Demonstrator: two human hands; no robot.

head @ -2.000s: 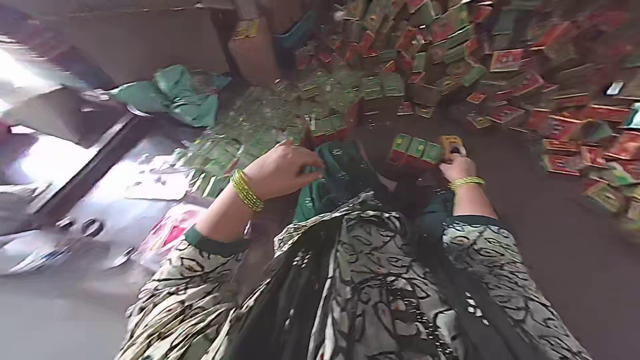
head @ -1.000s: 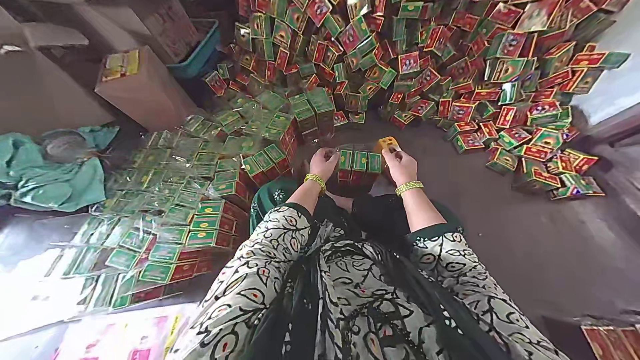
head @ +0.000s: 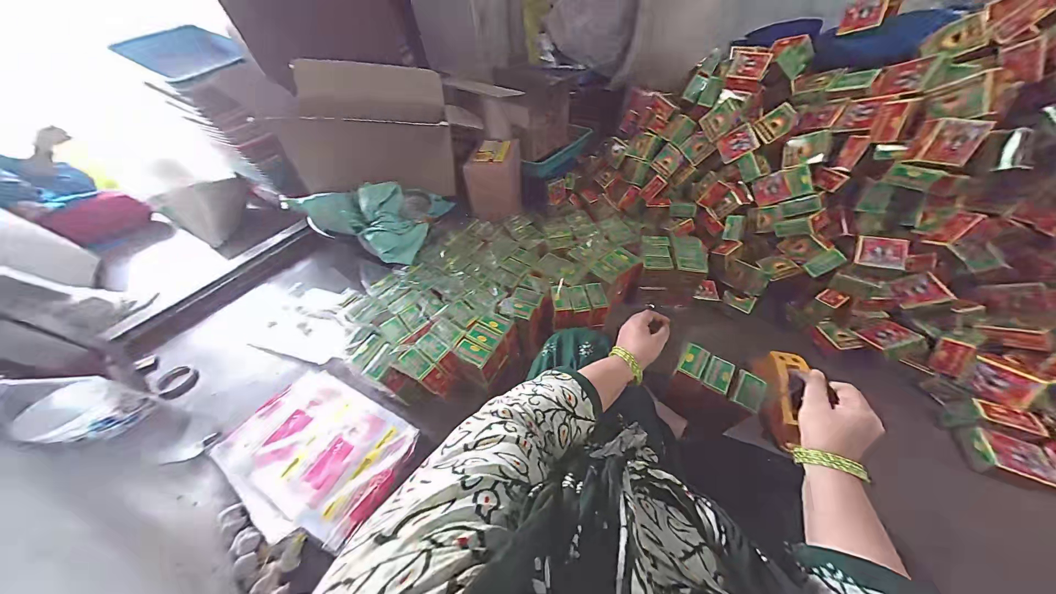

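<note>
My right hand point(head: 837, 412) grips a yellow-orange tool point(head: 785, 396), which looks like a tape dispenser, at the right end of a short row of green-topped boxes point(head: 719, 375). My left hand point(head: 643, 337) is raised to the left of that row, near my knee, apart from the boxes. Its fingers are curled, and whether a small thing is between them cannot be told. Left of my knee stand many packed green and red boxes point(head: 483, 342), several under clear wrap.
A large heap of loose red and green boxes point(head: 883, 247) covers the right and back right. Behind are an open cardboard carton point(head: 371, 136), a teal crate point(head: 561, 157) and a green cloth bag point(head: 384, 219). Pink and yellow printed sheets point(head: 322, 454) and dark rings point(head: 177, 382) lie at left.
My left hand has moved away from the left end of the short box row, where it was a second ago. My right hand keeps the yellow-orange tool. The view has turned left.
</note>
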